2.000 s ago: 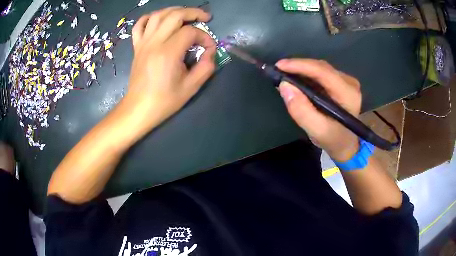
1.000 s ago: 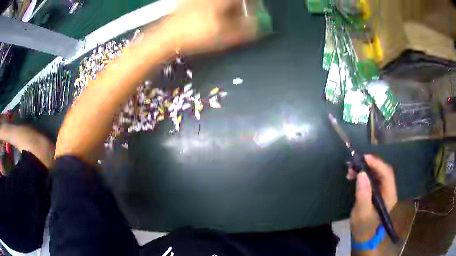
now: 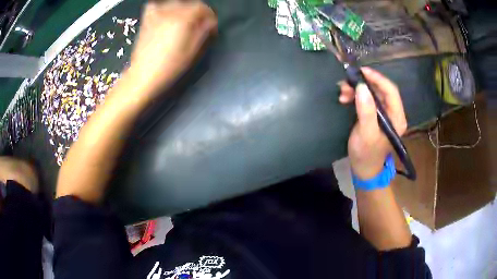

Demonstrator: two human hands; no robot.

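My right hand [image 3: 376, 117] holds the soldering iron [image 3: 384, 117] by its black handle; the tip points up-left, over or near the right edge of the stacked green-and-white circuit boards [image 3: 313, 35]. My left hand [image 3: 177, 32] is at the top of the view, blurred, with the fingers curled; I cannot tell whether it holds anything. The heap of small white and yellow leaded components [image 3: 71, 87] lies on the bench to its left, partly hidden by my left forearm.
The scrap tray [image 3: 398, 35] stands behind the iron. The solder spool [image 3: 455, 79] is at the bench's right edge, above an open cardboard box [image 3: 460, 163]. Dark thin parts [image 3: 22, 122] lie at the far left. Another person's arm [image 3: 19, 171] is at the left edge.
The board seen in my left hand two seconds ago no longer shows there. My left hand went up over the bench and is now at the top left. The iron has moved right, away from my left hand.
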